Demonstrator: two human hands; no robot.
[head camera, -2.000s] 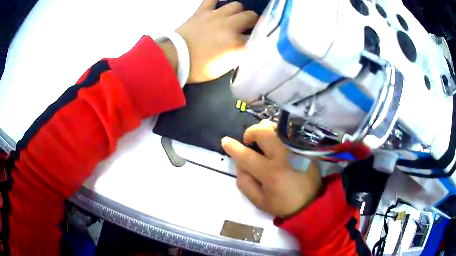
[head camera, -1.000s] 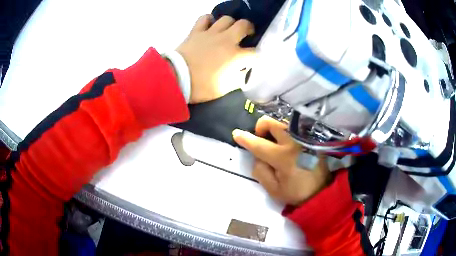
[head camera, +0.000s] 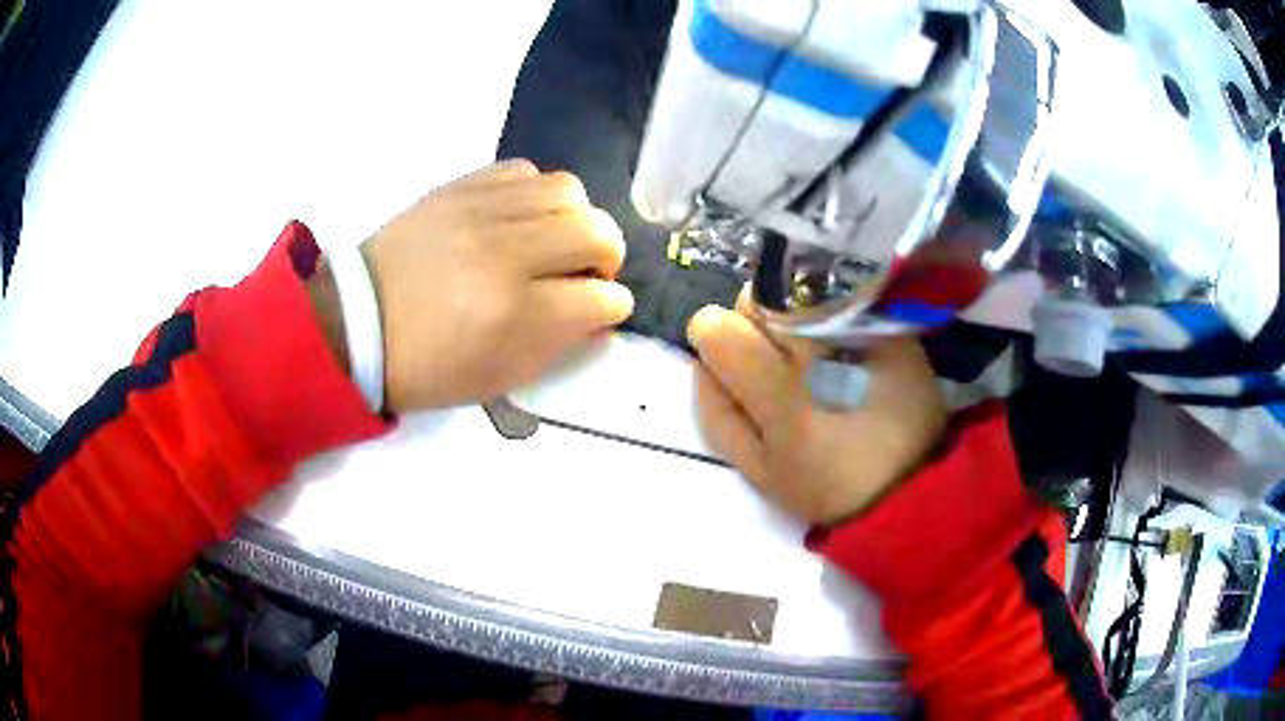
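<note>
A black cloth piece lies on the white table, running from the top centre down to the needle area of the sewing machine head. My left hand has curled fingers and grips the cloth's near left edge. My right hand rests at the cloth's near right edge beside the needle, fingertips on the cloth, partly hidden by the machine head. Small yellow marks show beside the needle. The cloth under the machine head is hidden.
The slide cover's rounded end lies in front of my left hand. A brownish metal plate is near the front edge, which bears a ruler strip. A grey-white knob and cables are at the right.
My left hand has moved from the far part of the cloth towards me, to its near edge. More black cloth shows behind it. My right hand stays near the needle. The camera view has shifted.
</note>
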